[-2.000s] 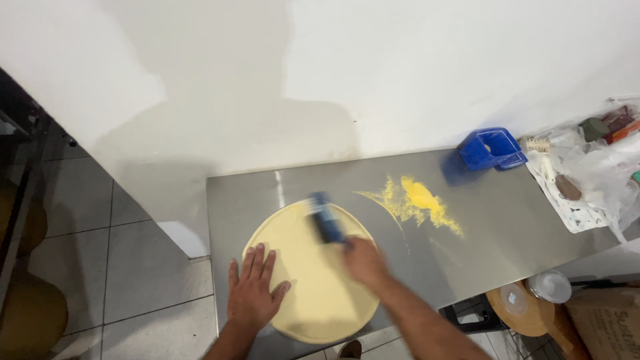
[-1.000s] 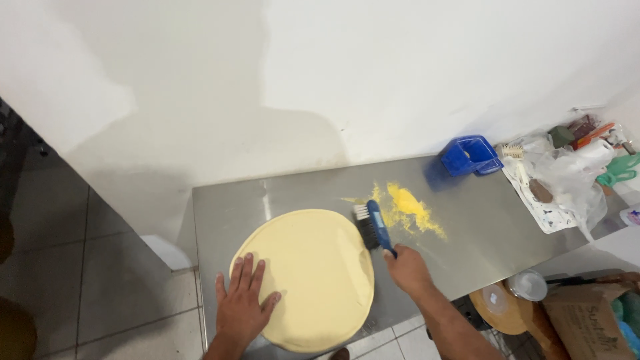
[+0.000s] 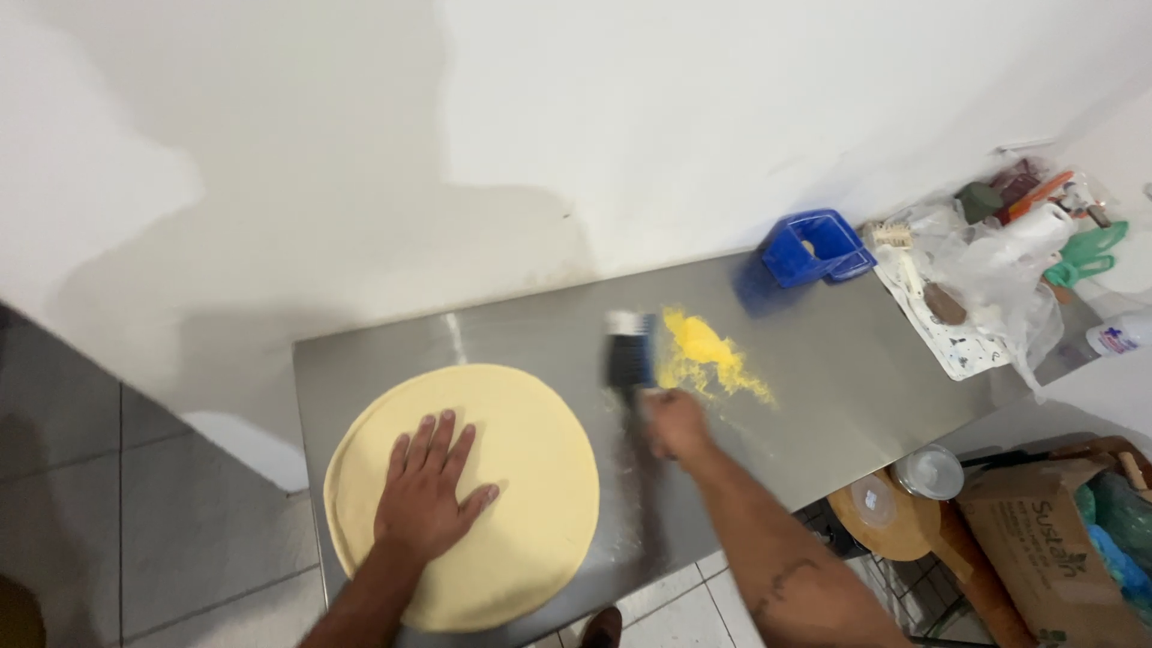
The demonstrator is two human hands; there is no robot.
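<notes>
My left hand [image 3: 432,499] lies flat, fingers spread, on a large round sheet of pale yellow dough [image 3: 531,504] on a stainless steel table [image 3: 828,387]. To the right of the dough, my right hand [image 3: 679,427] is closed around the handle of a blue brush [image 3: 630,351] with dark and white bristles, blurred by motion. Just past the brush lies a scattered patch of yellow flour or meal [image 3: 706,346]. A faint whitish streak marks the steel behind the dough.
A blue plastic container [image 3: 814,247] stands against the wall. Right of it are a white-handled brush [image 3: 904,252], plastic bags [image 3: 1017,279] and a green glove-like item [image 3: 1089,252]. Below the table's right side are a round wooden board [image 3: 886,531], a clear lidded tub [image 3: 931,472] and a cardboard box [image 3: 1026,549].
The brush was over the dough two seconds ago, then at its right edge; now it is over the steel, right of the dough. My left hand stays on the dough.
</notes>
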